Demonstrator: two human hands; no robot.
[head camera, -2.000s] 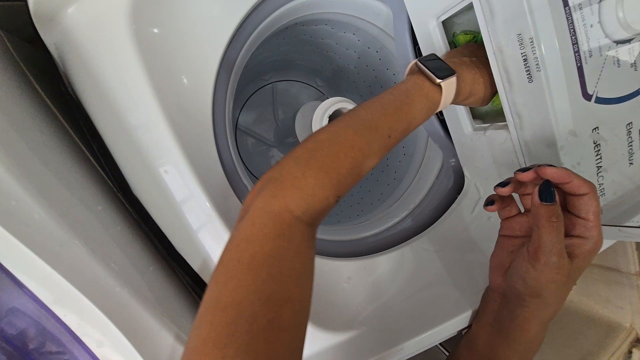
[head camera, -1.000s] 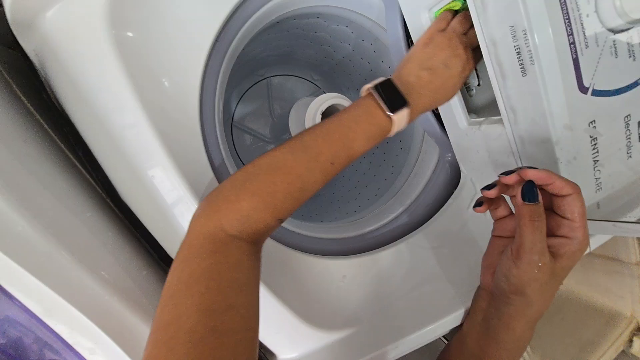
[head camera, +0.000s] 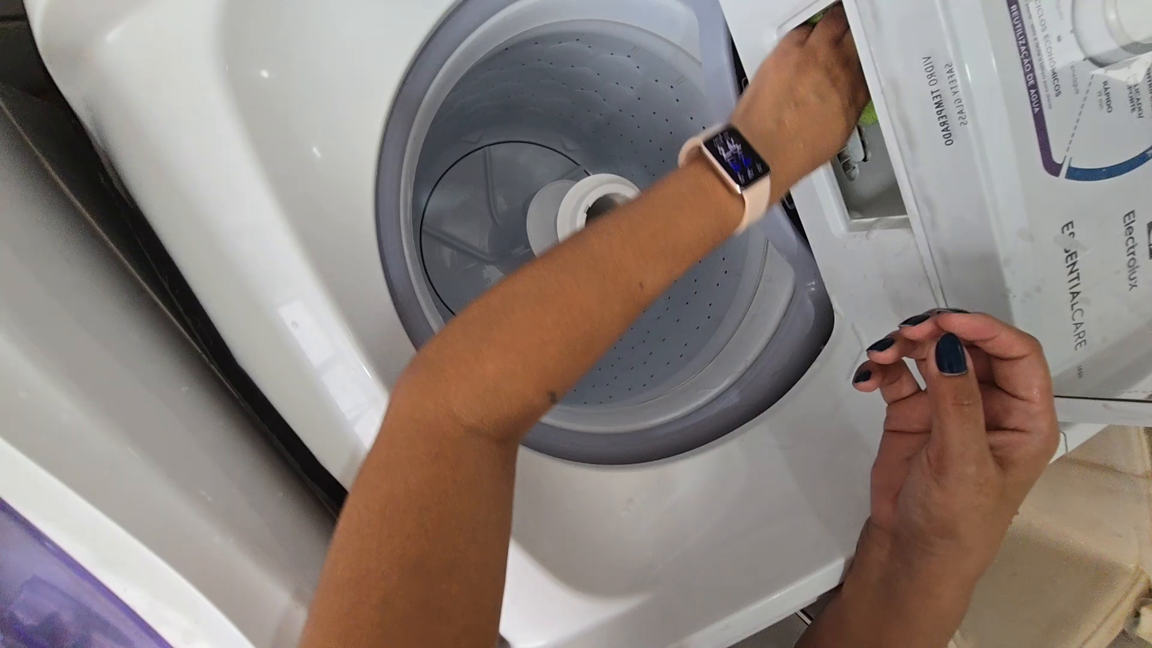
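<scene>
My left hand (head camera: 801,103), with a smartwatch (head camera: 736,158) at the wrist, reaches across the drum into the dispenser compartment (head camera: 875,219) of a white top-loading washing machine (head camera: 648,522). Its fingers are around a bright green item (head camera: 868,114), mostly hidden by the hand; I cannot tell what it is. Below the compartment my right hand (head camera: 913,355) is palm up with its fingers curled and the thumb near them, beside the edge of the raised clear lid (head camera: 940,180). Whether it holds that edge is unclear.
Under my left forearm lies the perforated drum (head camera: 621,342) with its white agitator (head camera: 585,202). The control panel (head camera: 1093,297) with a dial (head camera: 1111,31) stands at the right. A grey and white surface with a purple part (head camera: 54,576) is at the left; beige tiles (head camera: 1062,540) show lower right.
My left hand has moved with the green item, from lower in the compartment to its upper end, and is now back down slightly inside it. My right hand keeps nearly the same pose.
</scene>
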